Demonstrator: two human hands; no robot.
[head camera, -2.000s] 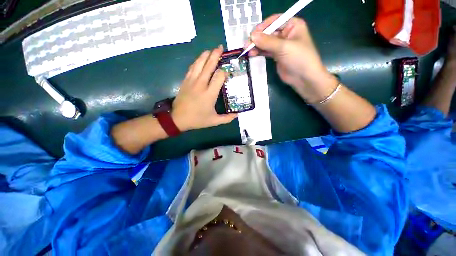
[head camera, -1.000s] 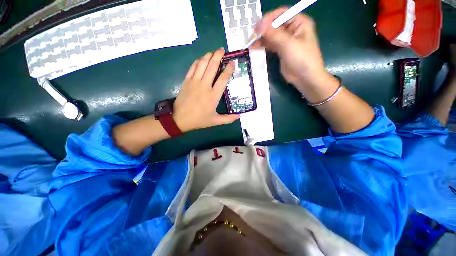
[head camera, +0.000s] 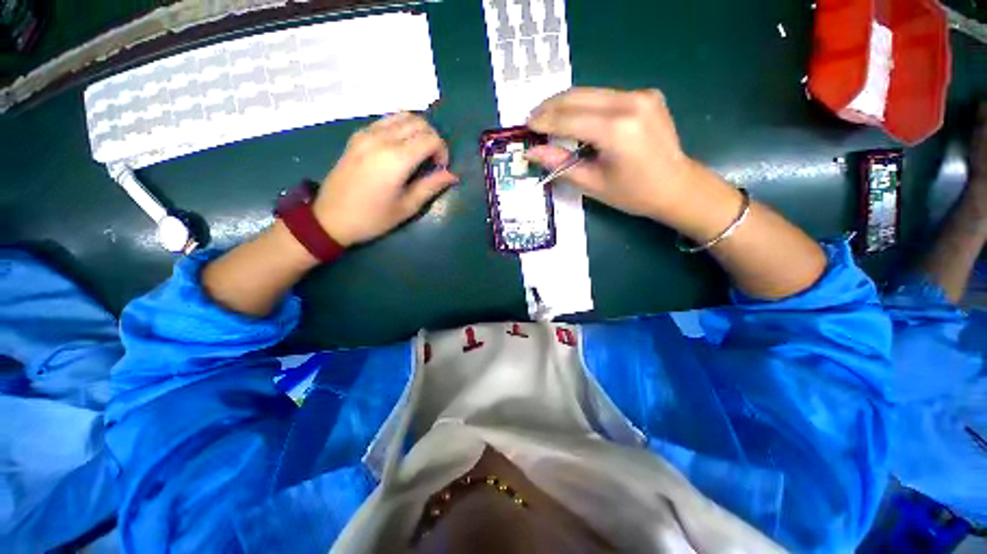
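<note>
An open phone unit (head camera: 522, 206) with a dark red rim and green and silver-white inside lies over the narrow white sticker strip (head camera: 563, 243). My right hand (head camera: 619, 146) is over its upper right edge, shut on the tweezers (head camera: 560, 170), whose tip points down over the inside of the unit. My left hand (head camera: 386, 179) is off the unit, to its left, fingers curled with a gap between thumb and fingers; it holds nothing that I can see. A dark red strap (head camera: 308, 222) is on my left wrist.
A wide sticker sheet (head camera: 265, 81) lies at the upper left, with a white rod with a round end (head camera: 155, 213) below it. A red bin (head camera: 879, 67) is at the upper right. Another phone unit (head camera: 882, 202) lies below it, near another person's arm (head camera: 963, 233).
My left hand has let go of the phone unit and moved left. My right hand has come down over the unit, and the tweezers now point inward and low instead of up to the right.
</note>
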